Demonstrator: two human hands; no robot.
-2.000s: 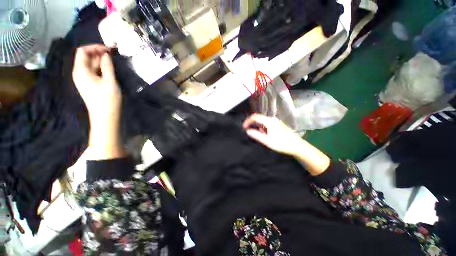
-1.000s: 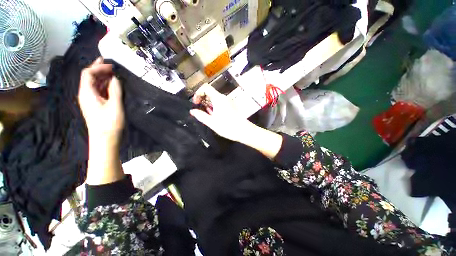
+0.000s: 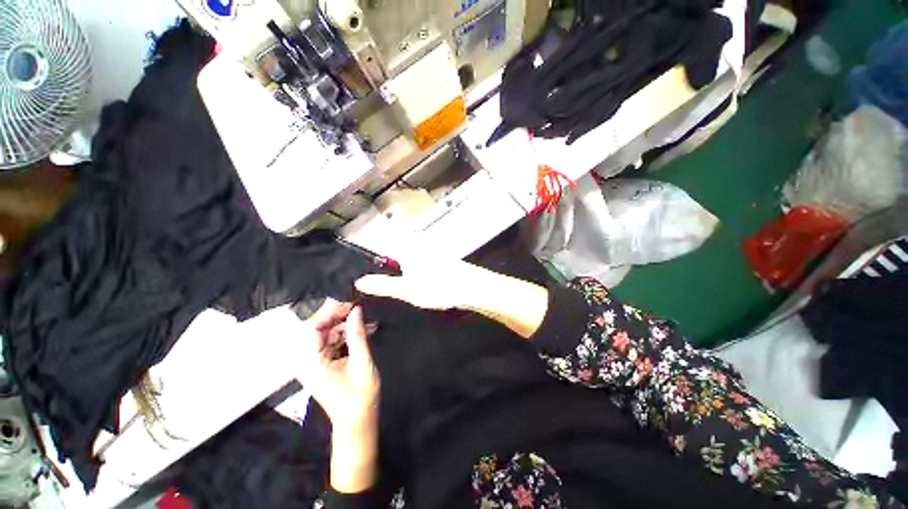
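Note:
The black garment piece lies heaped left of the machine, and one end stretches along the table edge to my hands. My left hand is below that end with curled fingers and thumb pinching its edge; the exact grip is partly hidden. My right hand is just right of it, palm down, closed on thread snips whose thin blade points up-left over the cloth. The overlock machine stands ahead, its white cloth plate bare.
A desk fan stands far left. Black strips are piled right of the machine head. Red threads hang at the table edge above a clear plastic bag. A red bag and dark garments are at the right.
My left hand has come down and right from the cloth heap to the table's front edge. The cloth has moved off the plate. My right hand has lowered slightly, and the snips now show.

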